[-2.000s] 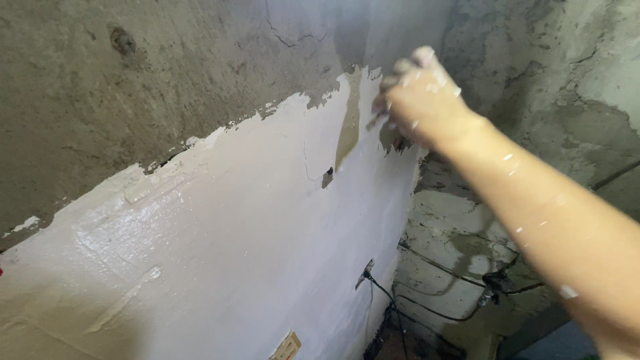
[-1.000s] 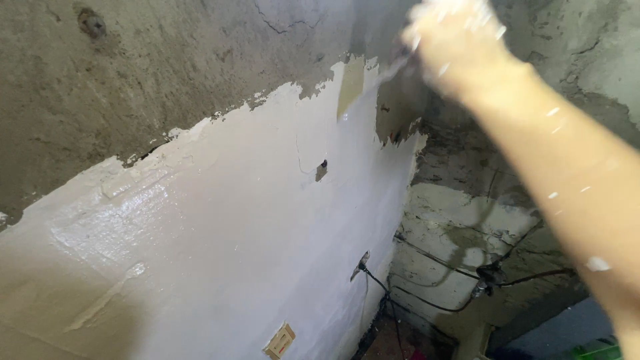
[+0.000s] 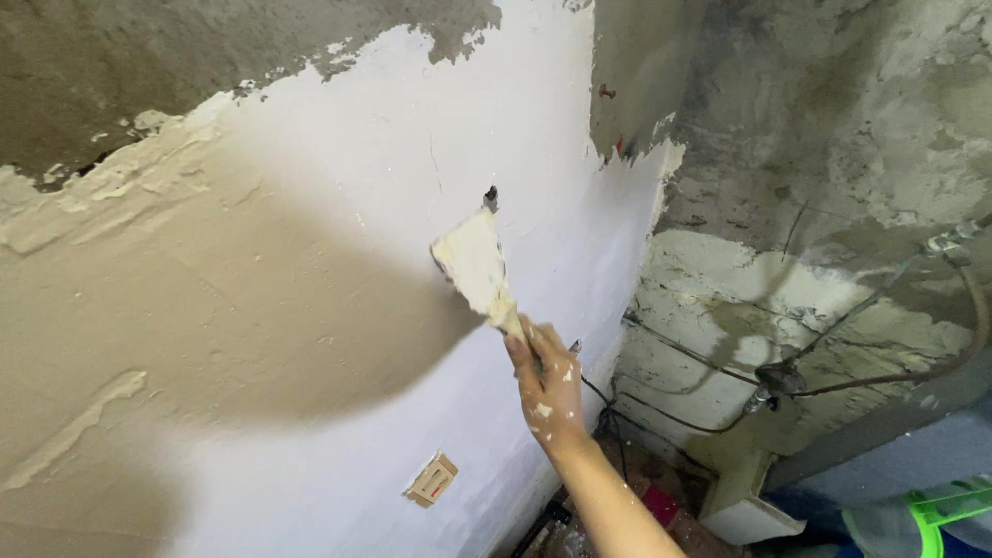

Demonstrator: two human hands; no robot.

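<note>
My right hand (image 3: pixel 546 380), spotted with white plaster, grips the handle of a putty knife (image 3: pixel 473 263). The knife's wide blade is coated in cream-white plaster and points up and left, at or close to the freshly coated wall (image 3: pixel 325 465). Just above the blade's upper corner is a small dark hole (image 3: pixel 490 198) in the white coat. A ragged edge divides the coat from bare grey concrete (image 3: pixel 194 46) above. Low on the wall sits a cardboard-covered box (image 3: pixel 432 479) bearing writing. My left hand is out of view.
Black cables (image 3: pixel 690 356) run along the rough adjoining wall to a dark junction (image 3: pixel 779 378). A rusty bolt (image 3: pixel 607 91) sticks out of the bare patch near the corner. At the lower right are a pale block (image 3: pixel 748 519) and a bright green plastic object (image 3: pixel 930 519).
My right hand has come down from the upper wall to beside the small hole. The bare strip near the top, seen earlier, now shows white there. The view has shifted.
</note>
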